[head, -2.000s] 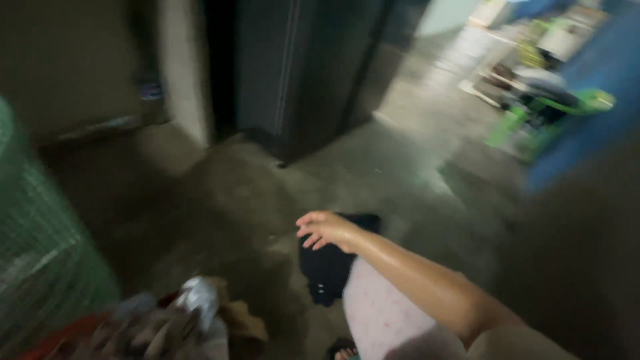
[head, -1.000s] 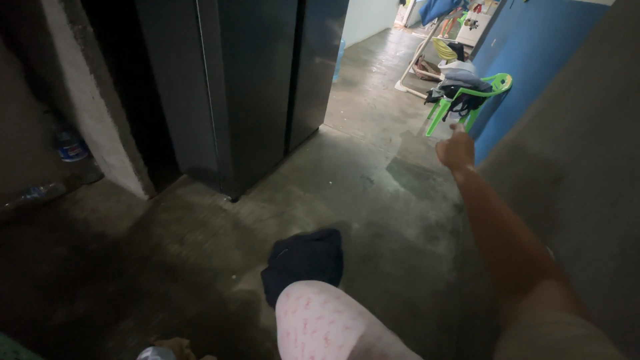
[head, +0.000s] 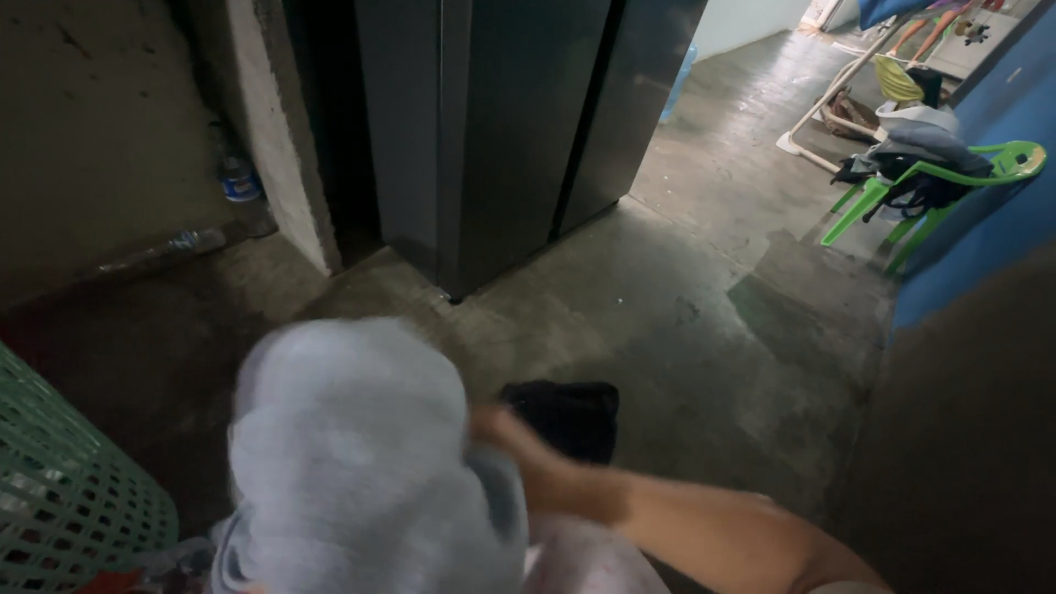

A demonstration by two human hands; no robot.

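Observation:
A bunched light grey cloth garment [head: 355, 445] fills the lower left centre, raised close to the camera. At its right edge is my right hand [head: 524, 454], blurred, its fingers closed on the fabric and partly hidden by it. My left hand cannot be made out; a small skin-toned patch shows under the garment at the bottom edge, and the rest is covered. Beyond my right hand, a black folded cloth [head: 577, 412] lies on the concrete floor. Part of my leg, in pale pink patterned fabric [head: 586, 561], shows below my right forearm.
A green plastic laundry basket [head: 82, 470] stands at the left. A dark refrigerator [head: 520, 124] rises ahead. Plastic bottles [head: 239, 181] are by the left wall. A green plastic chair [head: 1015, 161] heaped with clothes stands by the blue wall. Another person's legs [head: 932, 37] show far off.
The grey garment has come into view, raised at the lower left. My right hand, extended toward the upper right and empty a second ago, has come back to the garment.

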